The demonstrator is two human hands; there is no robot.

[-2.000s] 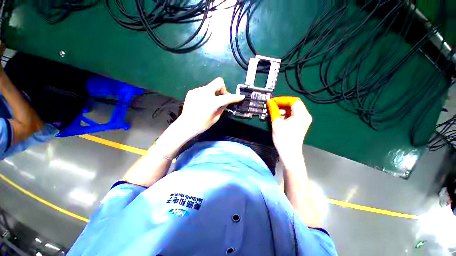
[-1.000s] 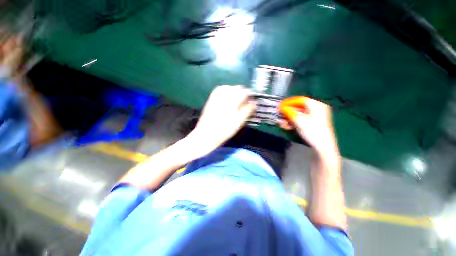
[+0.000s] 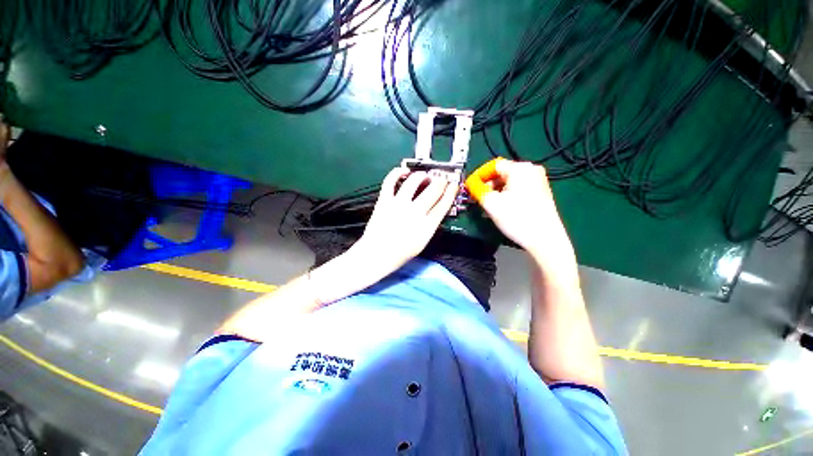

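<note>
A silver-grey connector housing (image 3: pixel 444 164) lies at the near edge of the green bench (image 3: pixel 294 160), its open rectangular window pointing away from me. My left hand (image 3: pixel 408 214) lies over the left part of its slotted end, fingers bent on it and covering most of the slots. My right hand (image 3: pixel 524 205) holds an orange-handled tool (image 3: pixel 482 179) against the right side of the slotted end. The tool's jaws are hidden or too small to tell. Any wire end between my fingers cannot be made out.
Black cables (image 3: pixel 615 160) lie in loops across the bench on both sides. A dark cable bundle (image 3: pixel 343 233) hangs at the bench edge over my lap. A blue stool (image 3: pixel 198 209) and another person's arm (image 3: pixel 40 236) are at the left.
My left hand has moved from the housing's left edge onto its slotted end and covers more of it. The orange-handled tool stays at the right side. The view has shifted slightly.
</note>
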